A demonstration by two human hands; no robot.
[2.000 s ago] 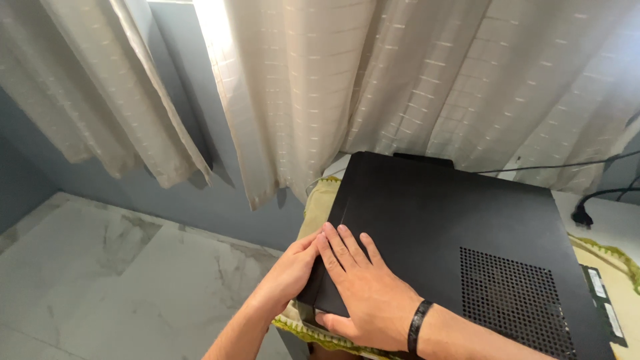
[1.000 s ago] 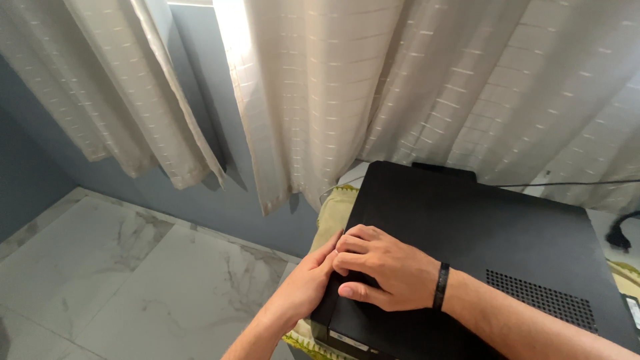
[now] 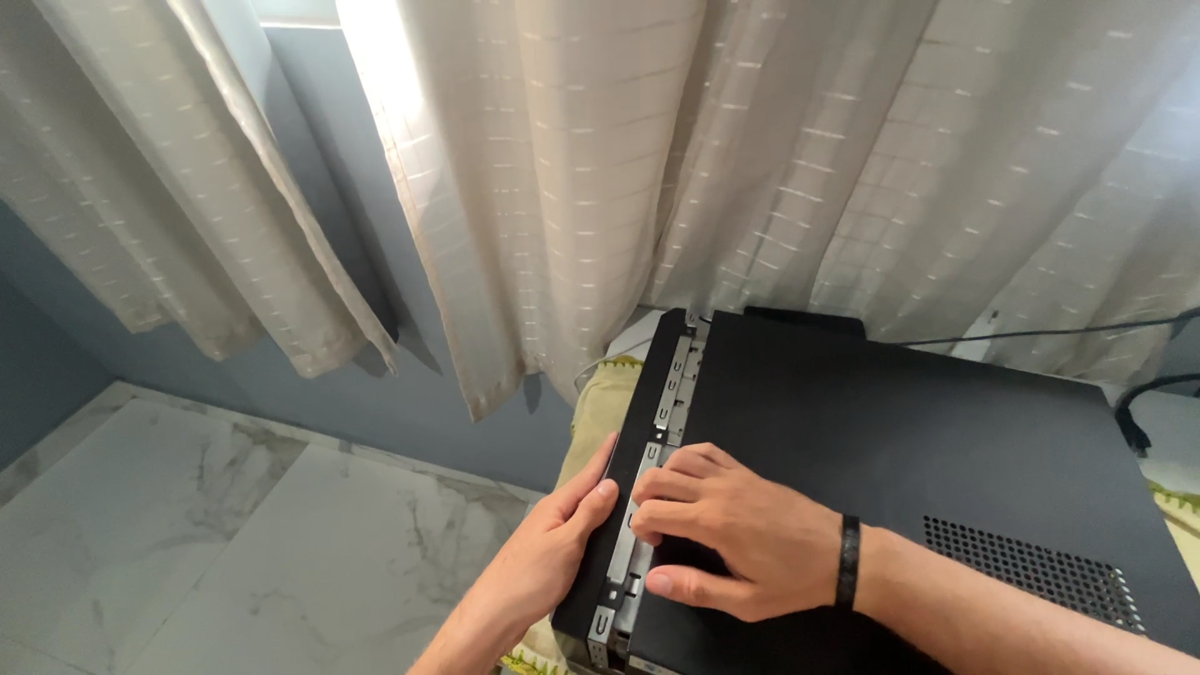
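A black desktop computer case lies on its side, its black metal side panel point(image 3: 900, 412) facing up, with a perforated vent point(image 3: 1031, 572) at the lower right. Between the panel and the black front bezel point(image 3: 647, 403), a strip of bare metal chassis point(image 3: 672, 384) with slots shows. My left hand point(image 3: 553, 539) holds the outer side of the bezel, thumb on its top. My right hand point(image 3: 727, 530), with a black band at the wrist, rests on the panel near its front edge, fingers curled over the metal strip.
A yellowish cloth point(image 3: 595, 408) with a green edge lies under the case. Light curtains point(image 3: 581, 187) hang behind it. A black cable point(image 3: 1050, 330) runs behind the case, and a cable connector point(image 3: 1132, 433) lies at the right. Marble-patterned floor tiles point(image 3: 309, 553) are at the left.
A gap has opened between the side panel and the front bezel, exposing the metal strip. My right hand's fingers, flat on the panel two seconds ago, are now curled.
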